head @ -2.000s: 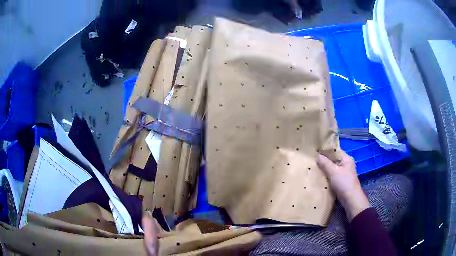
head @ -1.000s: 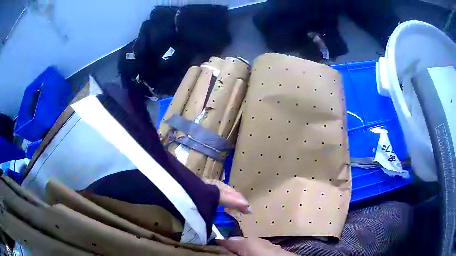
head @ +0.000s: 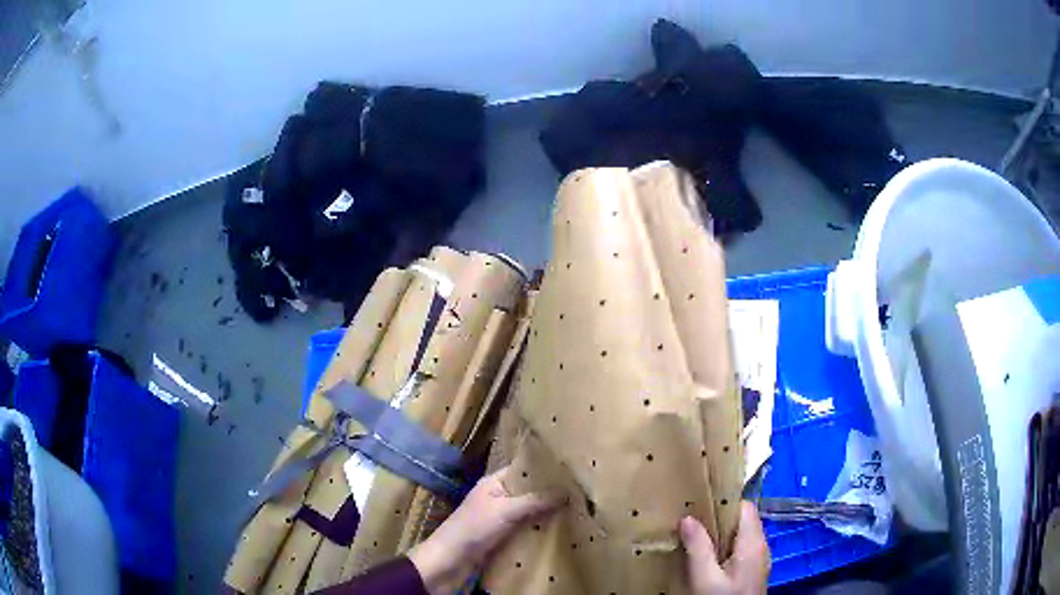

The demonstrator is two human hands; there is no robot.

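Folded perforated brown paper [head: 616, 372] stands in front of me, creased lengthwise, over the blue crate. My left hand [head: 494, 523] grips its left side low down, and my right hand [head: 727, 558] grips its lower right edge, cut off by the picture's bottom. A white sheet with a dark patch [head: 756, 372] shows behind its right edge. To the left, touching or close to it, lies a rolled brown paper bundle [head: 360, 477] tied with a grey strip [head: 395, 445]. Dark cloth shows between its sheets.
The blue crate [head: 802, 314] lies underneath, with grey strips and a marked white scrap [head: 860, 477] on it. A white tub [head: 866, 325] stands at right. Black garment bundles [head: 407, 163] lie on the floor at the back. Blue boxes [head: 128, 465] and a pale bin [head: 70, 511] are at left.
The flat brown paper is now folded up and held by both hands. The white sheet, dark cloth and brown layers at lower left have left that place. The view has shifted, showing more floor.
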